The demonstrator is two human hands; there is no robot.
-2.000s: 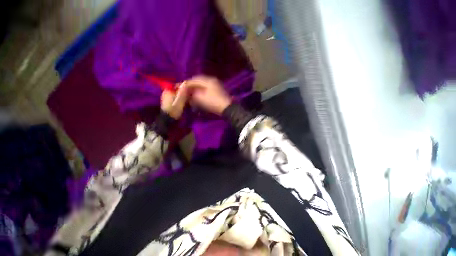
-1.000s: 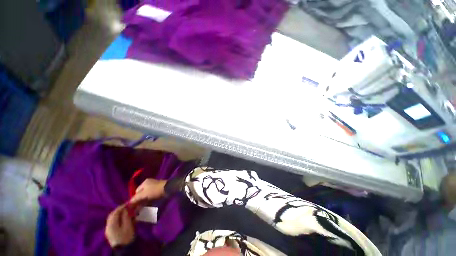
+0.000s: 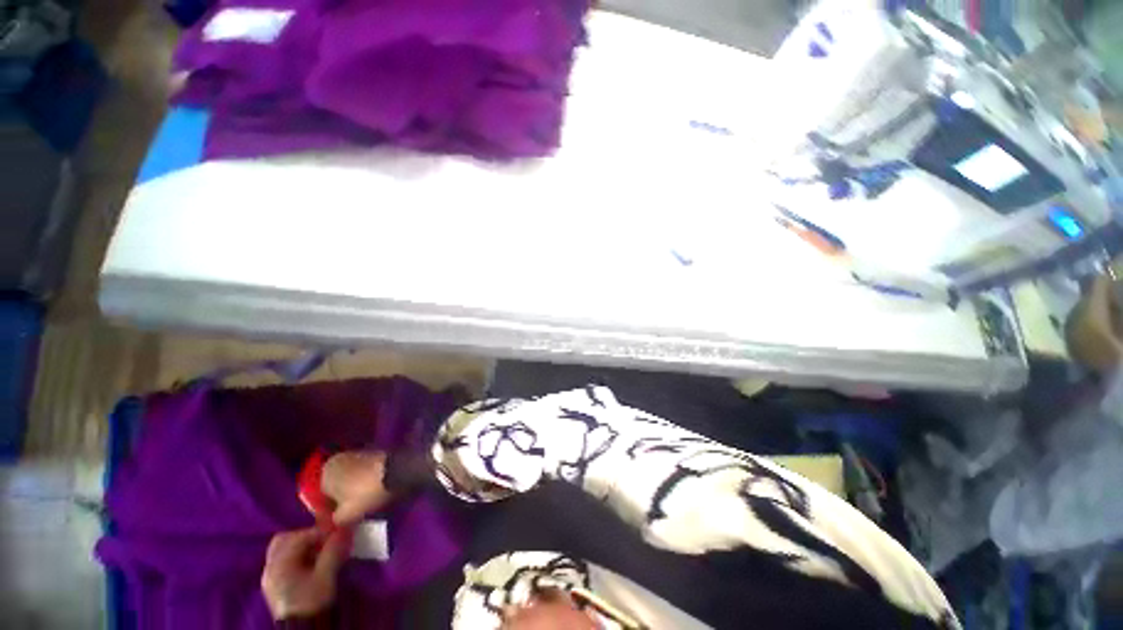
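Observation:
A red ribbon (image 3: 314, 482) runs between my two hands, with a small white slip (image 3: 370, 539) hanging beside them. My right hand (image 3: 354, 484) is closed on the ribbon. My left hand (image 3: 299, 572) is just below and left of it, fingers pinched at the ribbon's lower end. Both are over a bright purple garment bundle (image 3: 203, 474) below the table at left. The fingertips are small and blurred.
The white table (image 3: 431, 234) spans the view, with a purple garment pile (image 3: 431, 80) at back left. The sewing machine (image 3: 985, 172) stands at right, with orange-handled snips (image 3: 810, 231) beside it. A blue crate edge (image 3: 120, 492) borders the bundle. Grey garments (image 3: 1059, 492) lie at far right.
The view has swung from the bundle to the table and machine. Since one second ago the table appears higher and further left. Both hands stay at the red ribbon.

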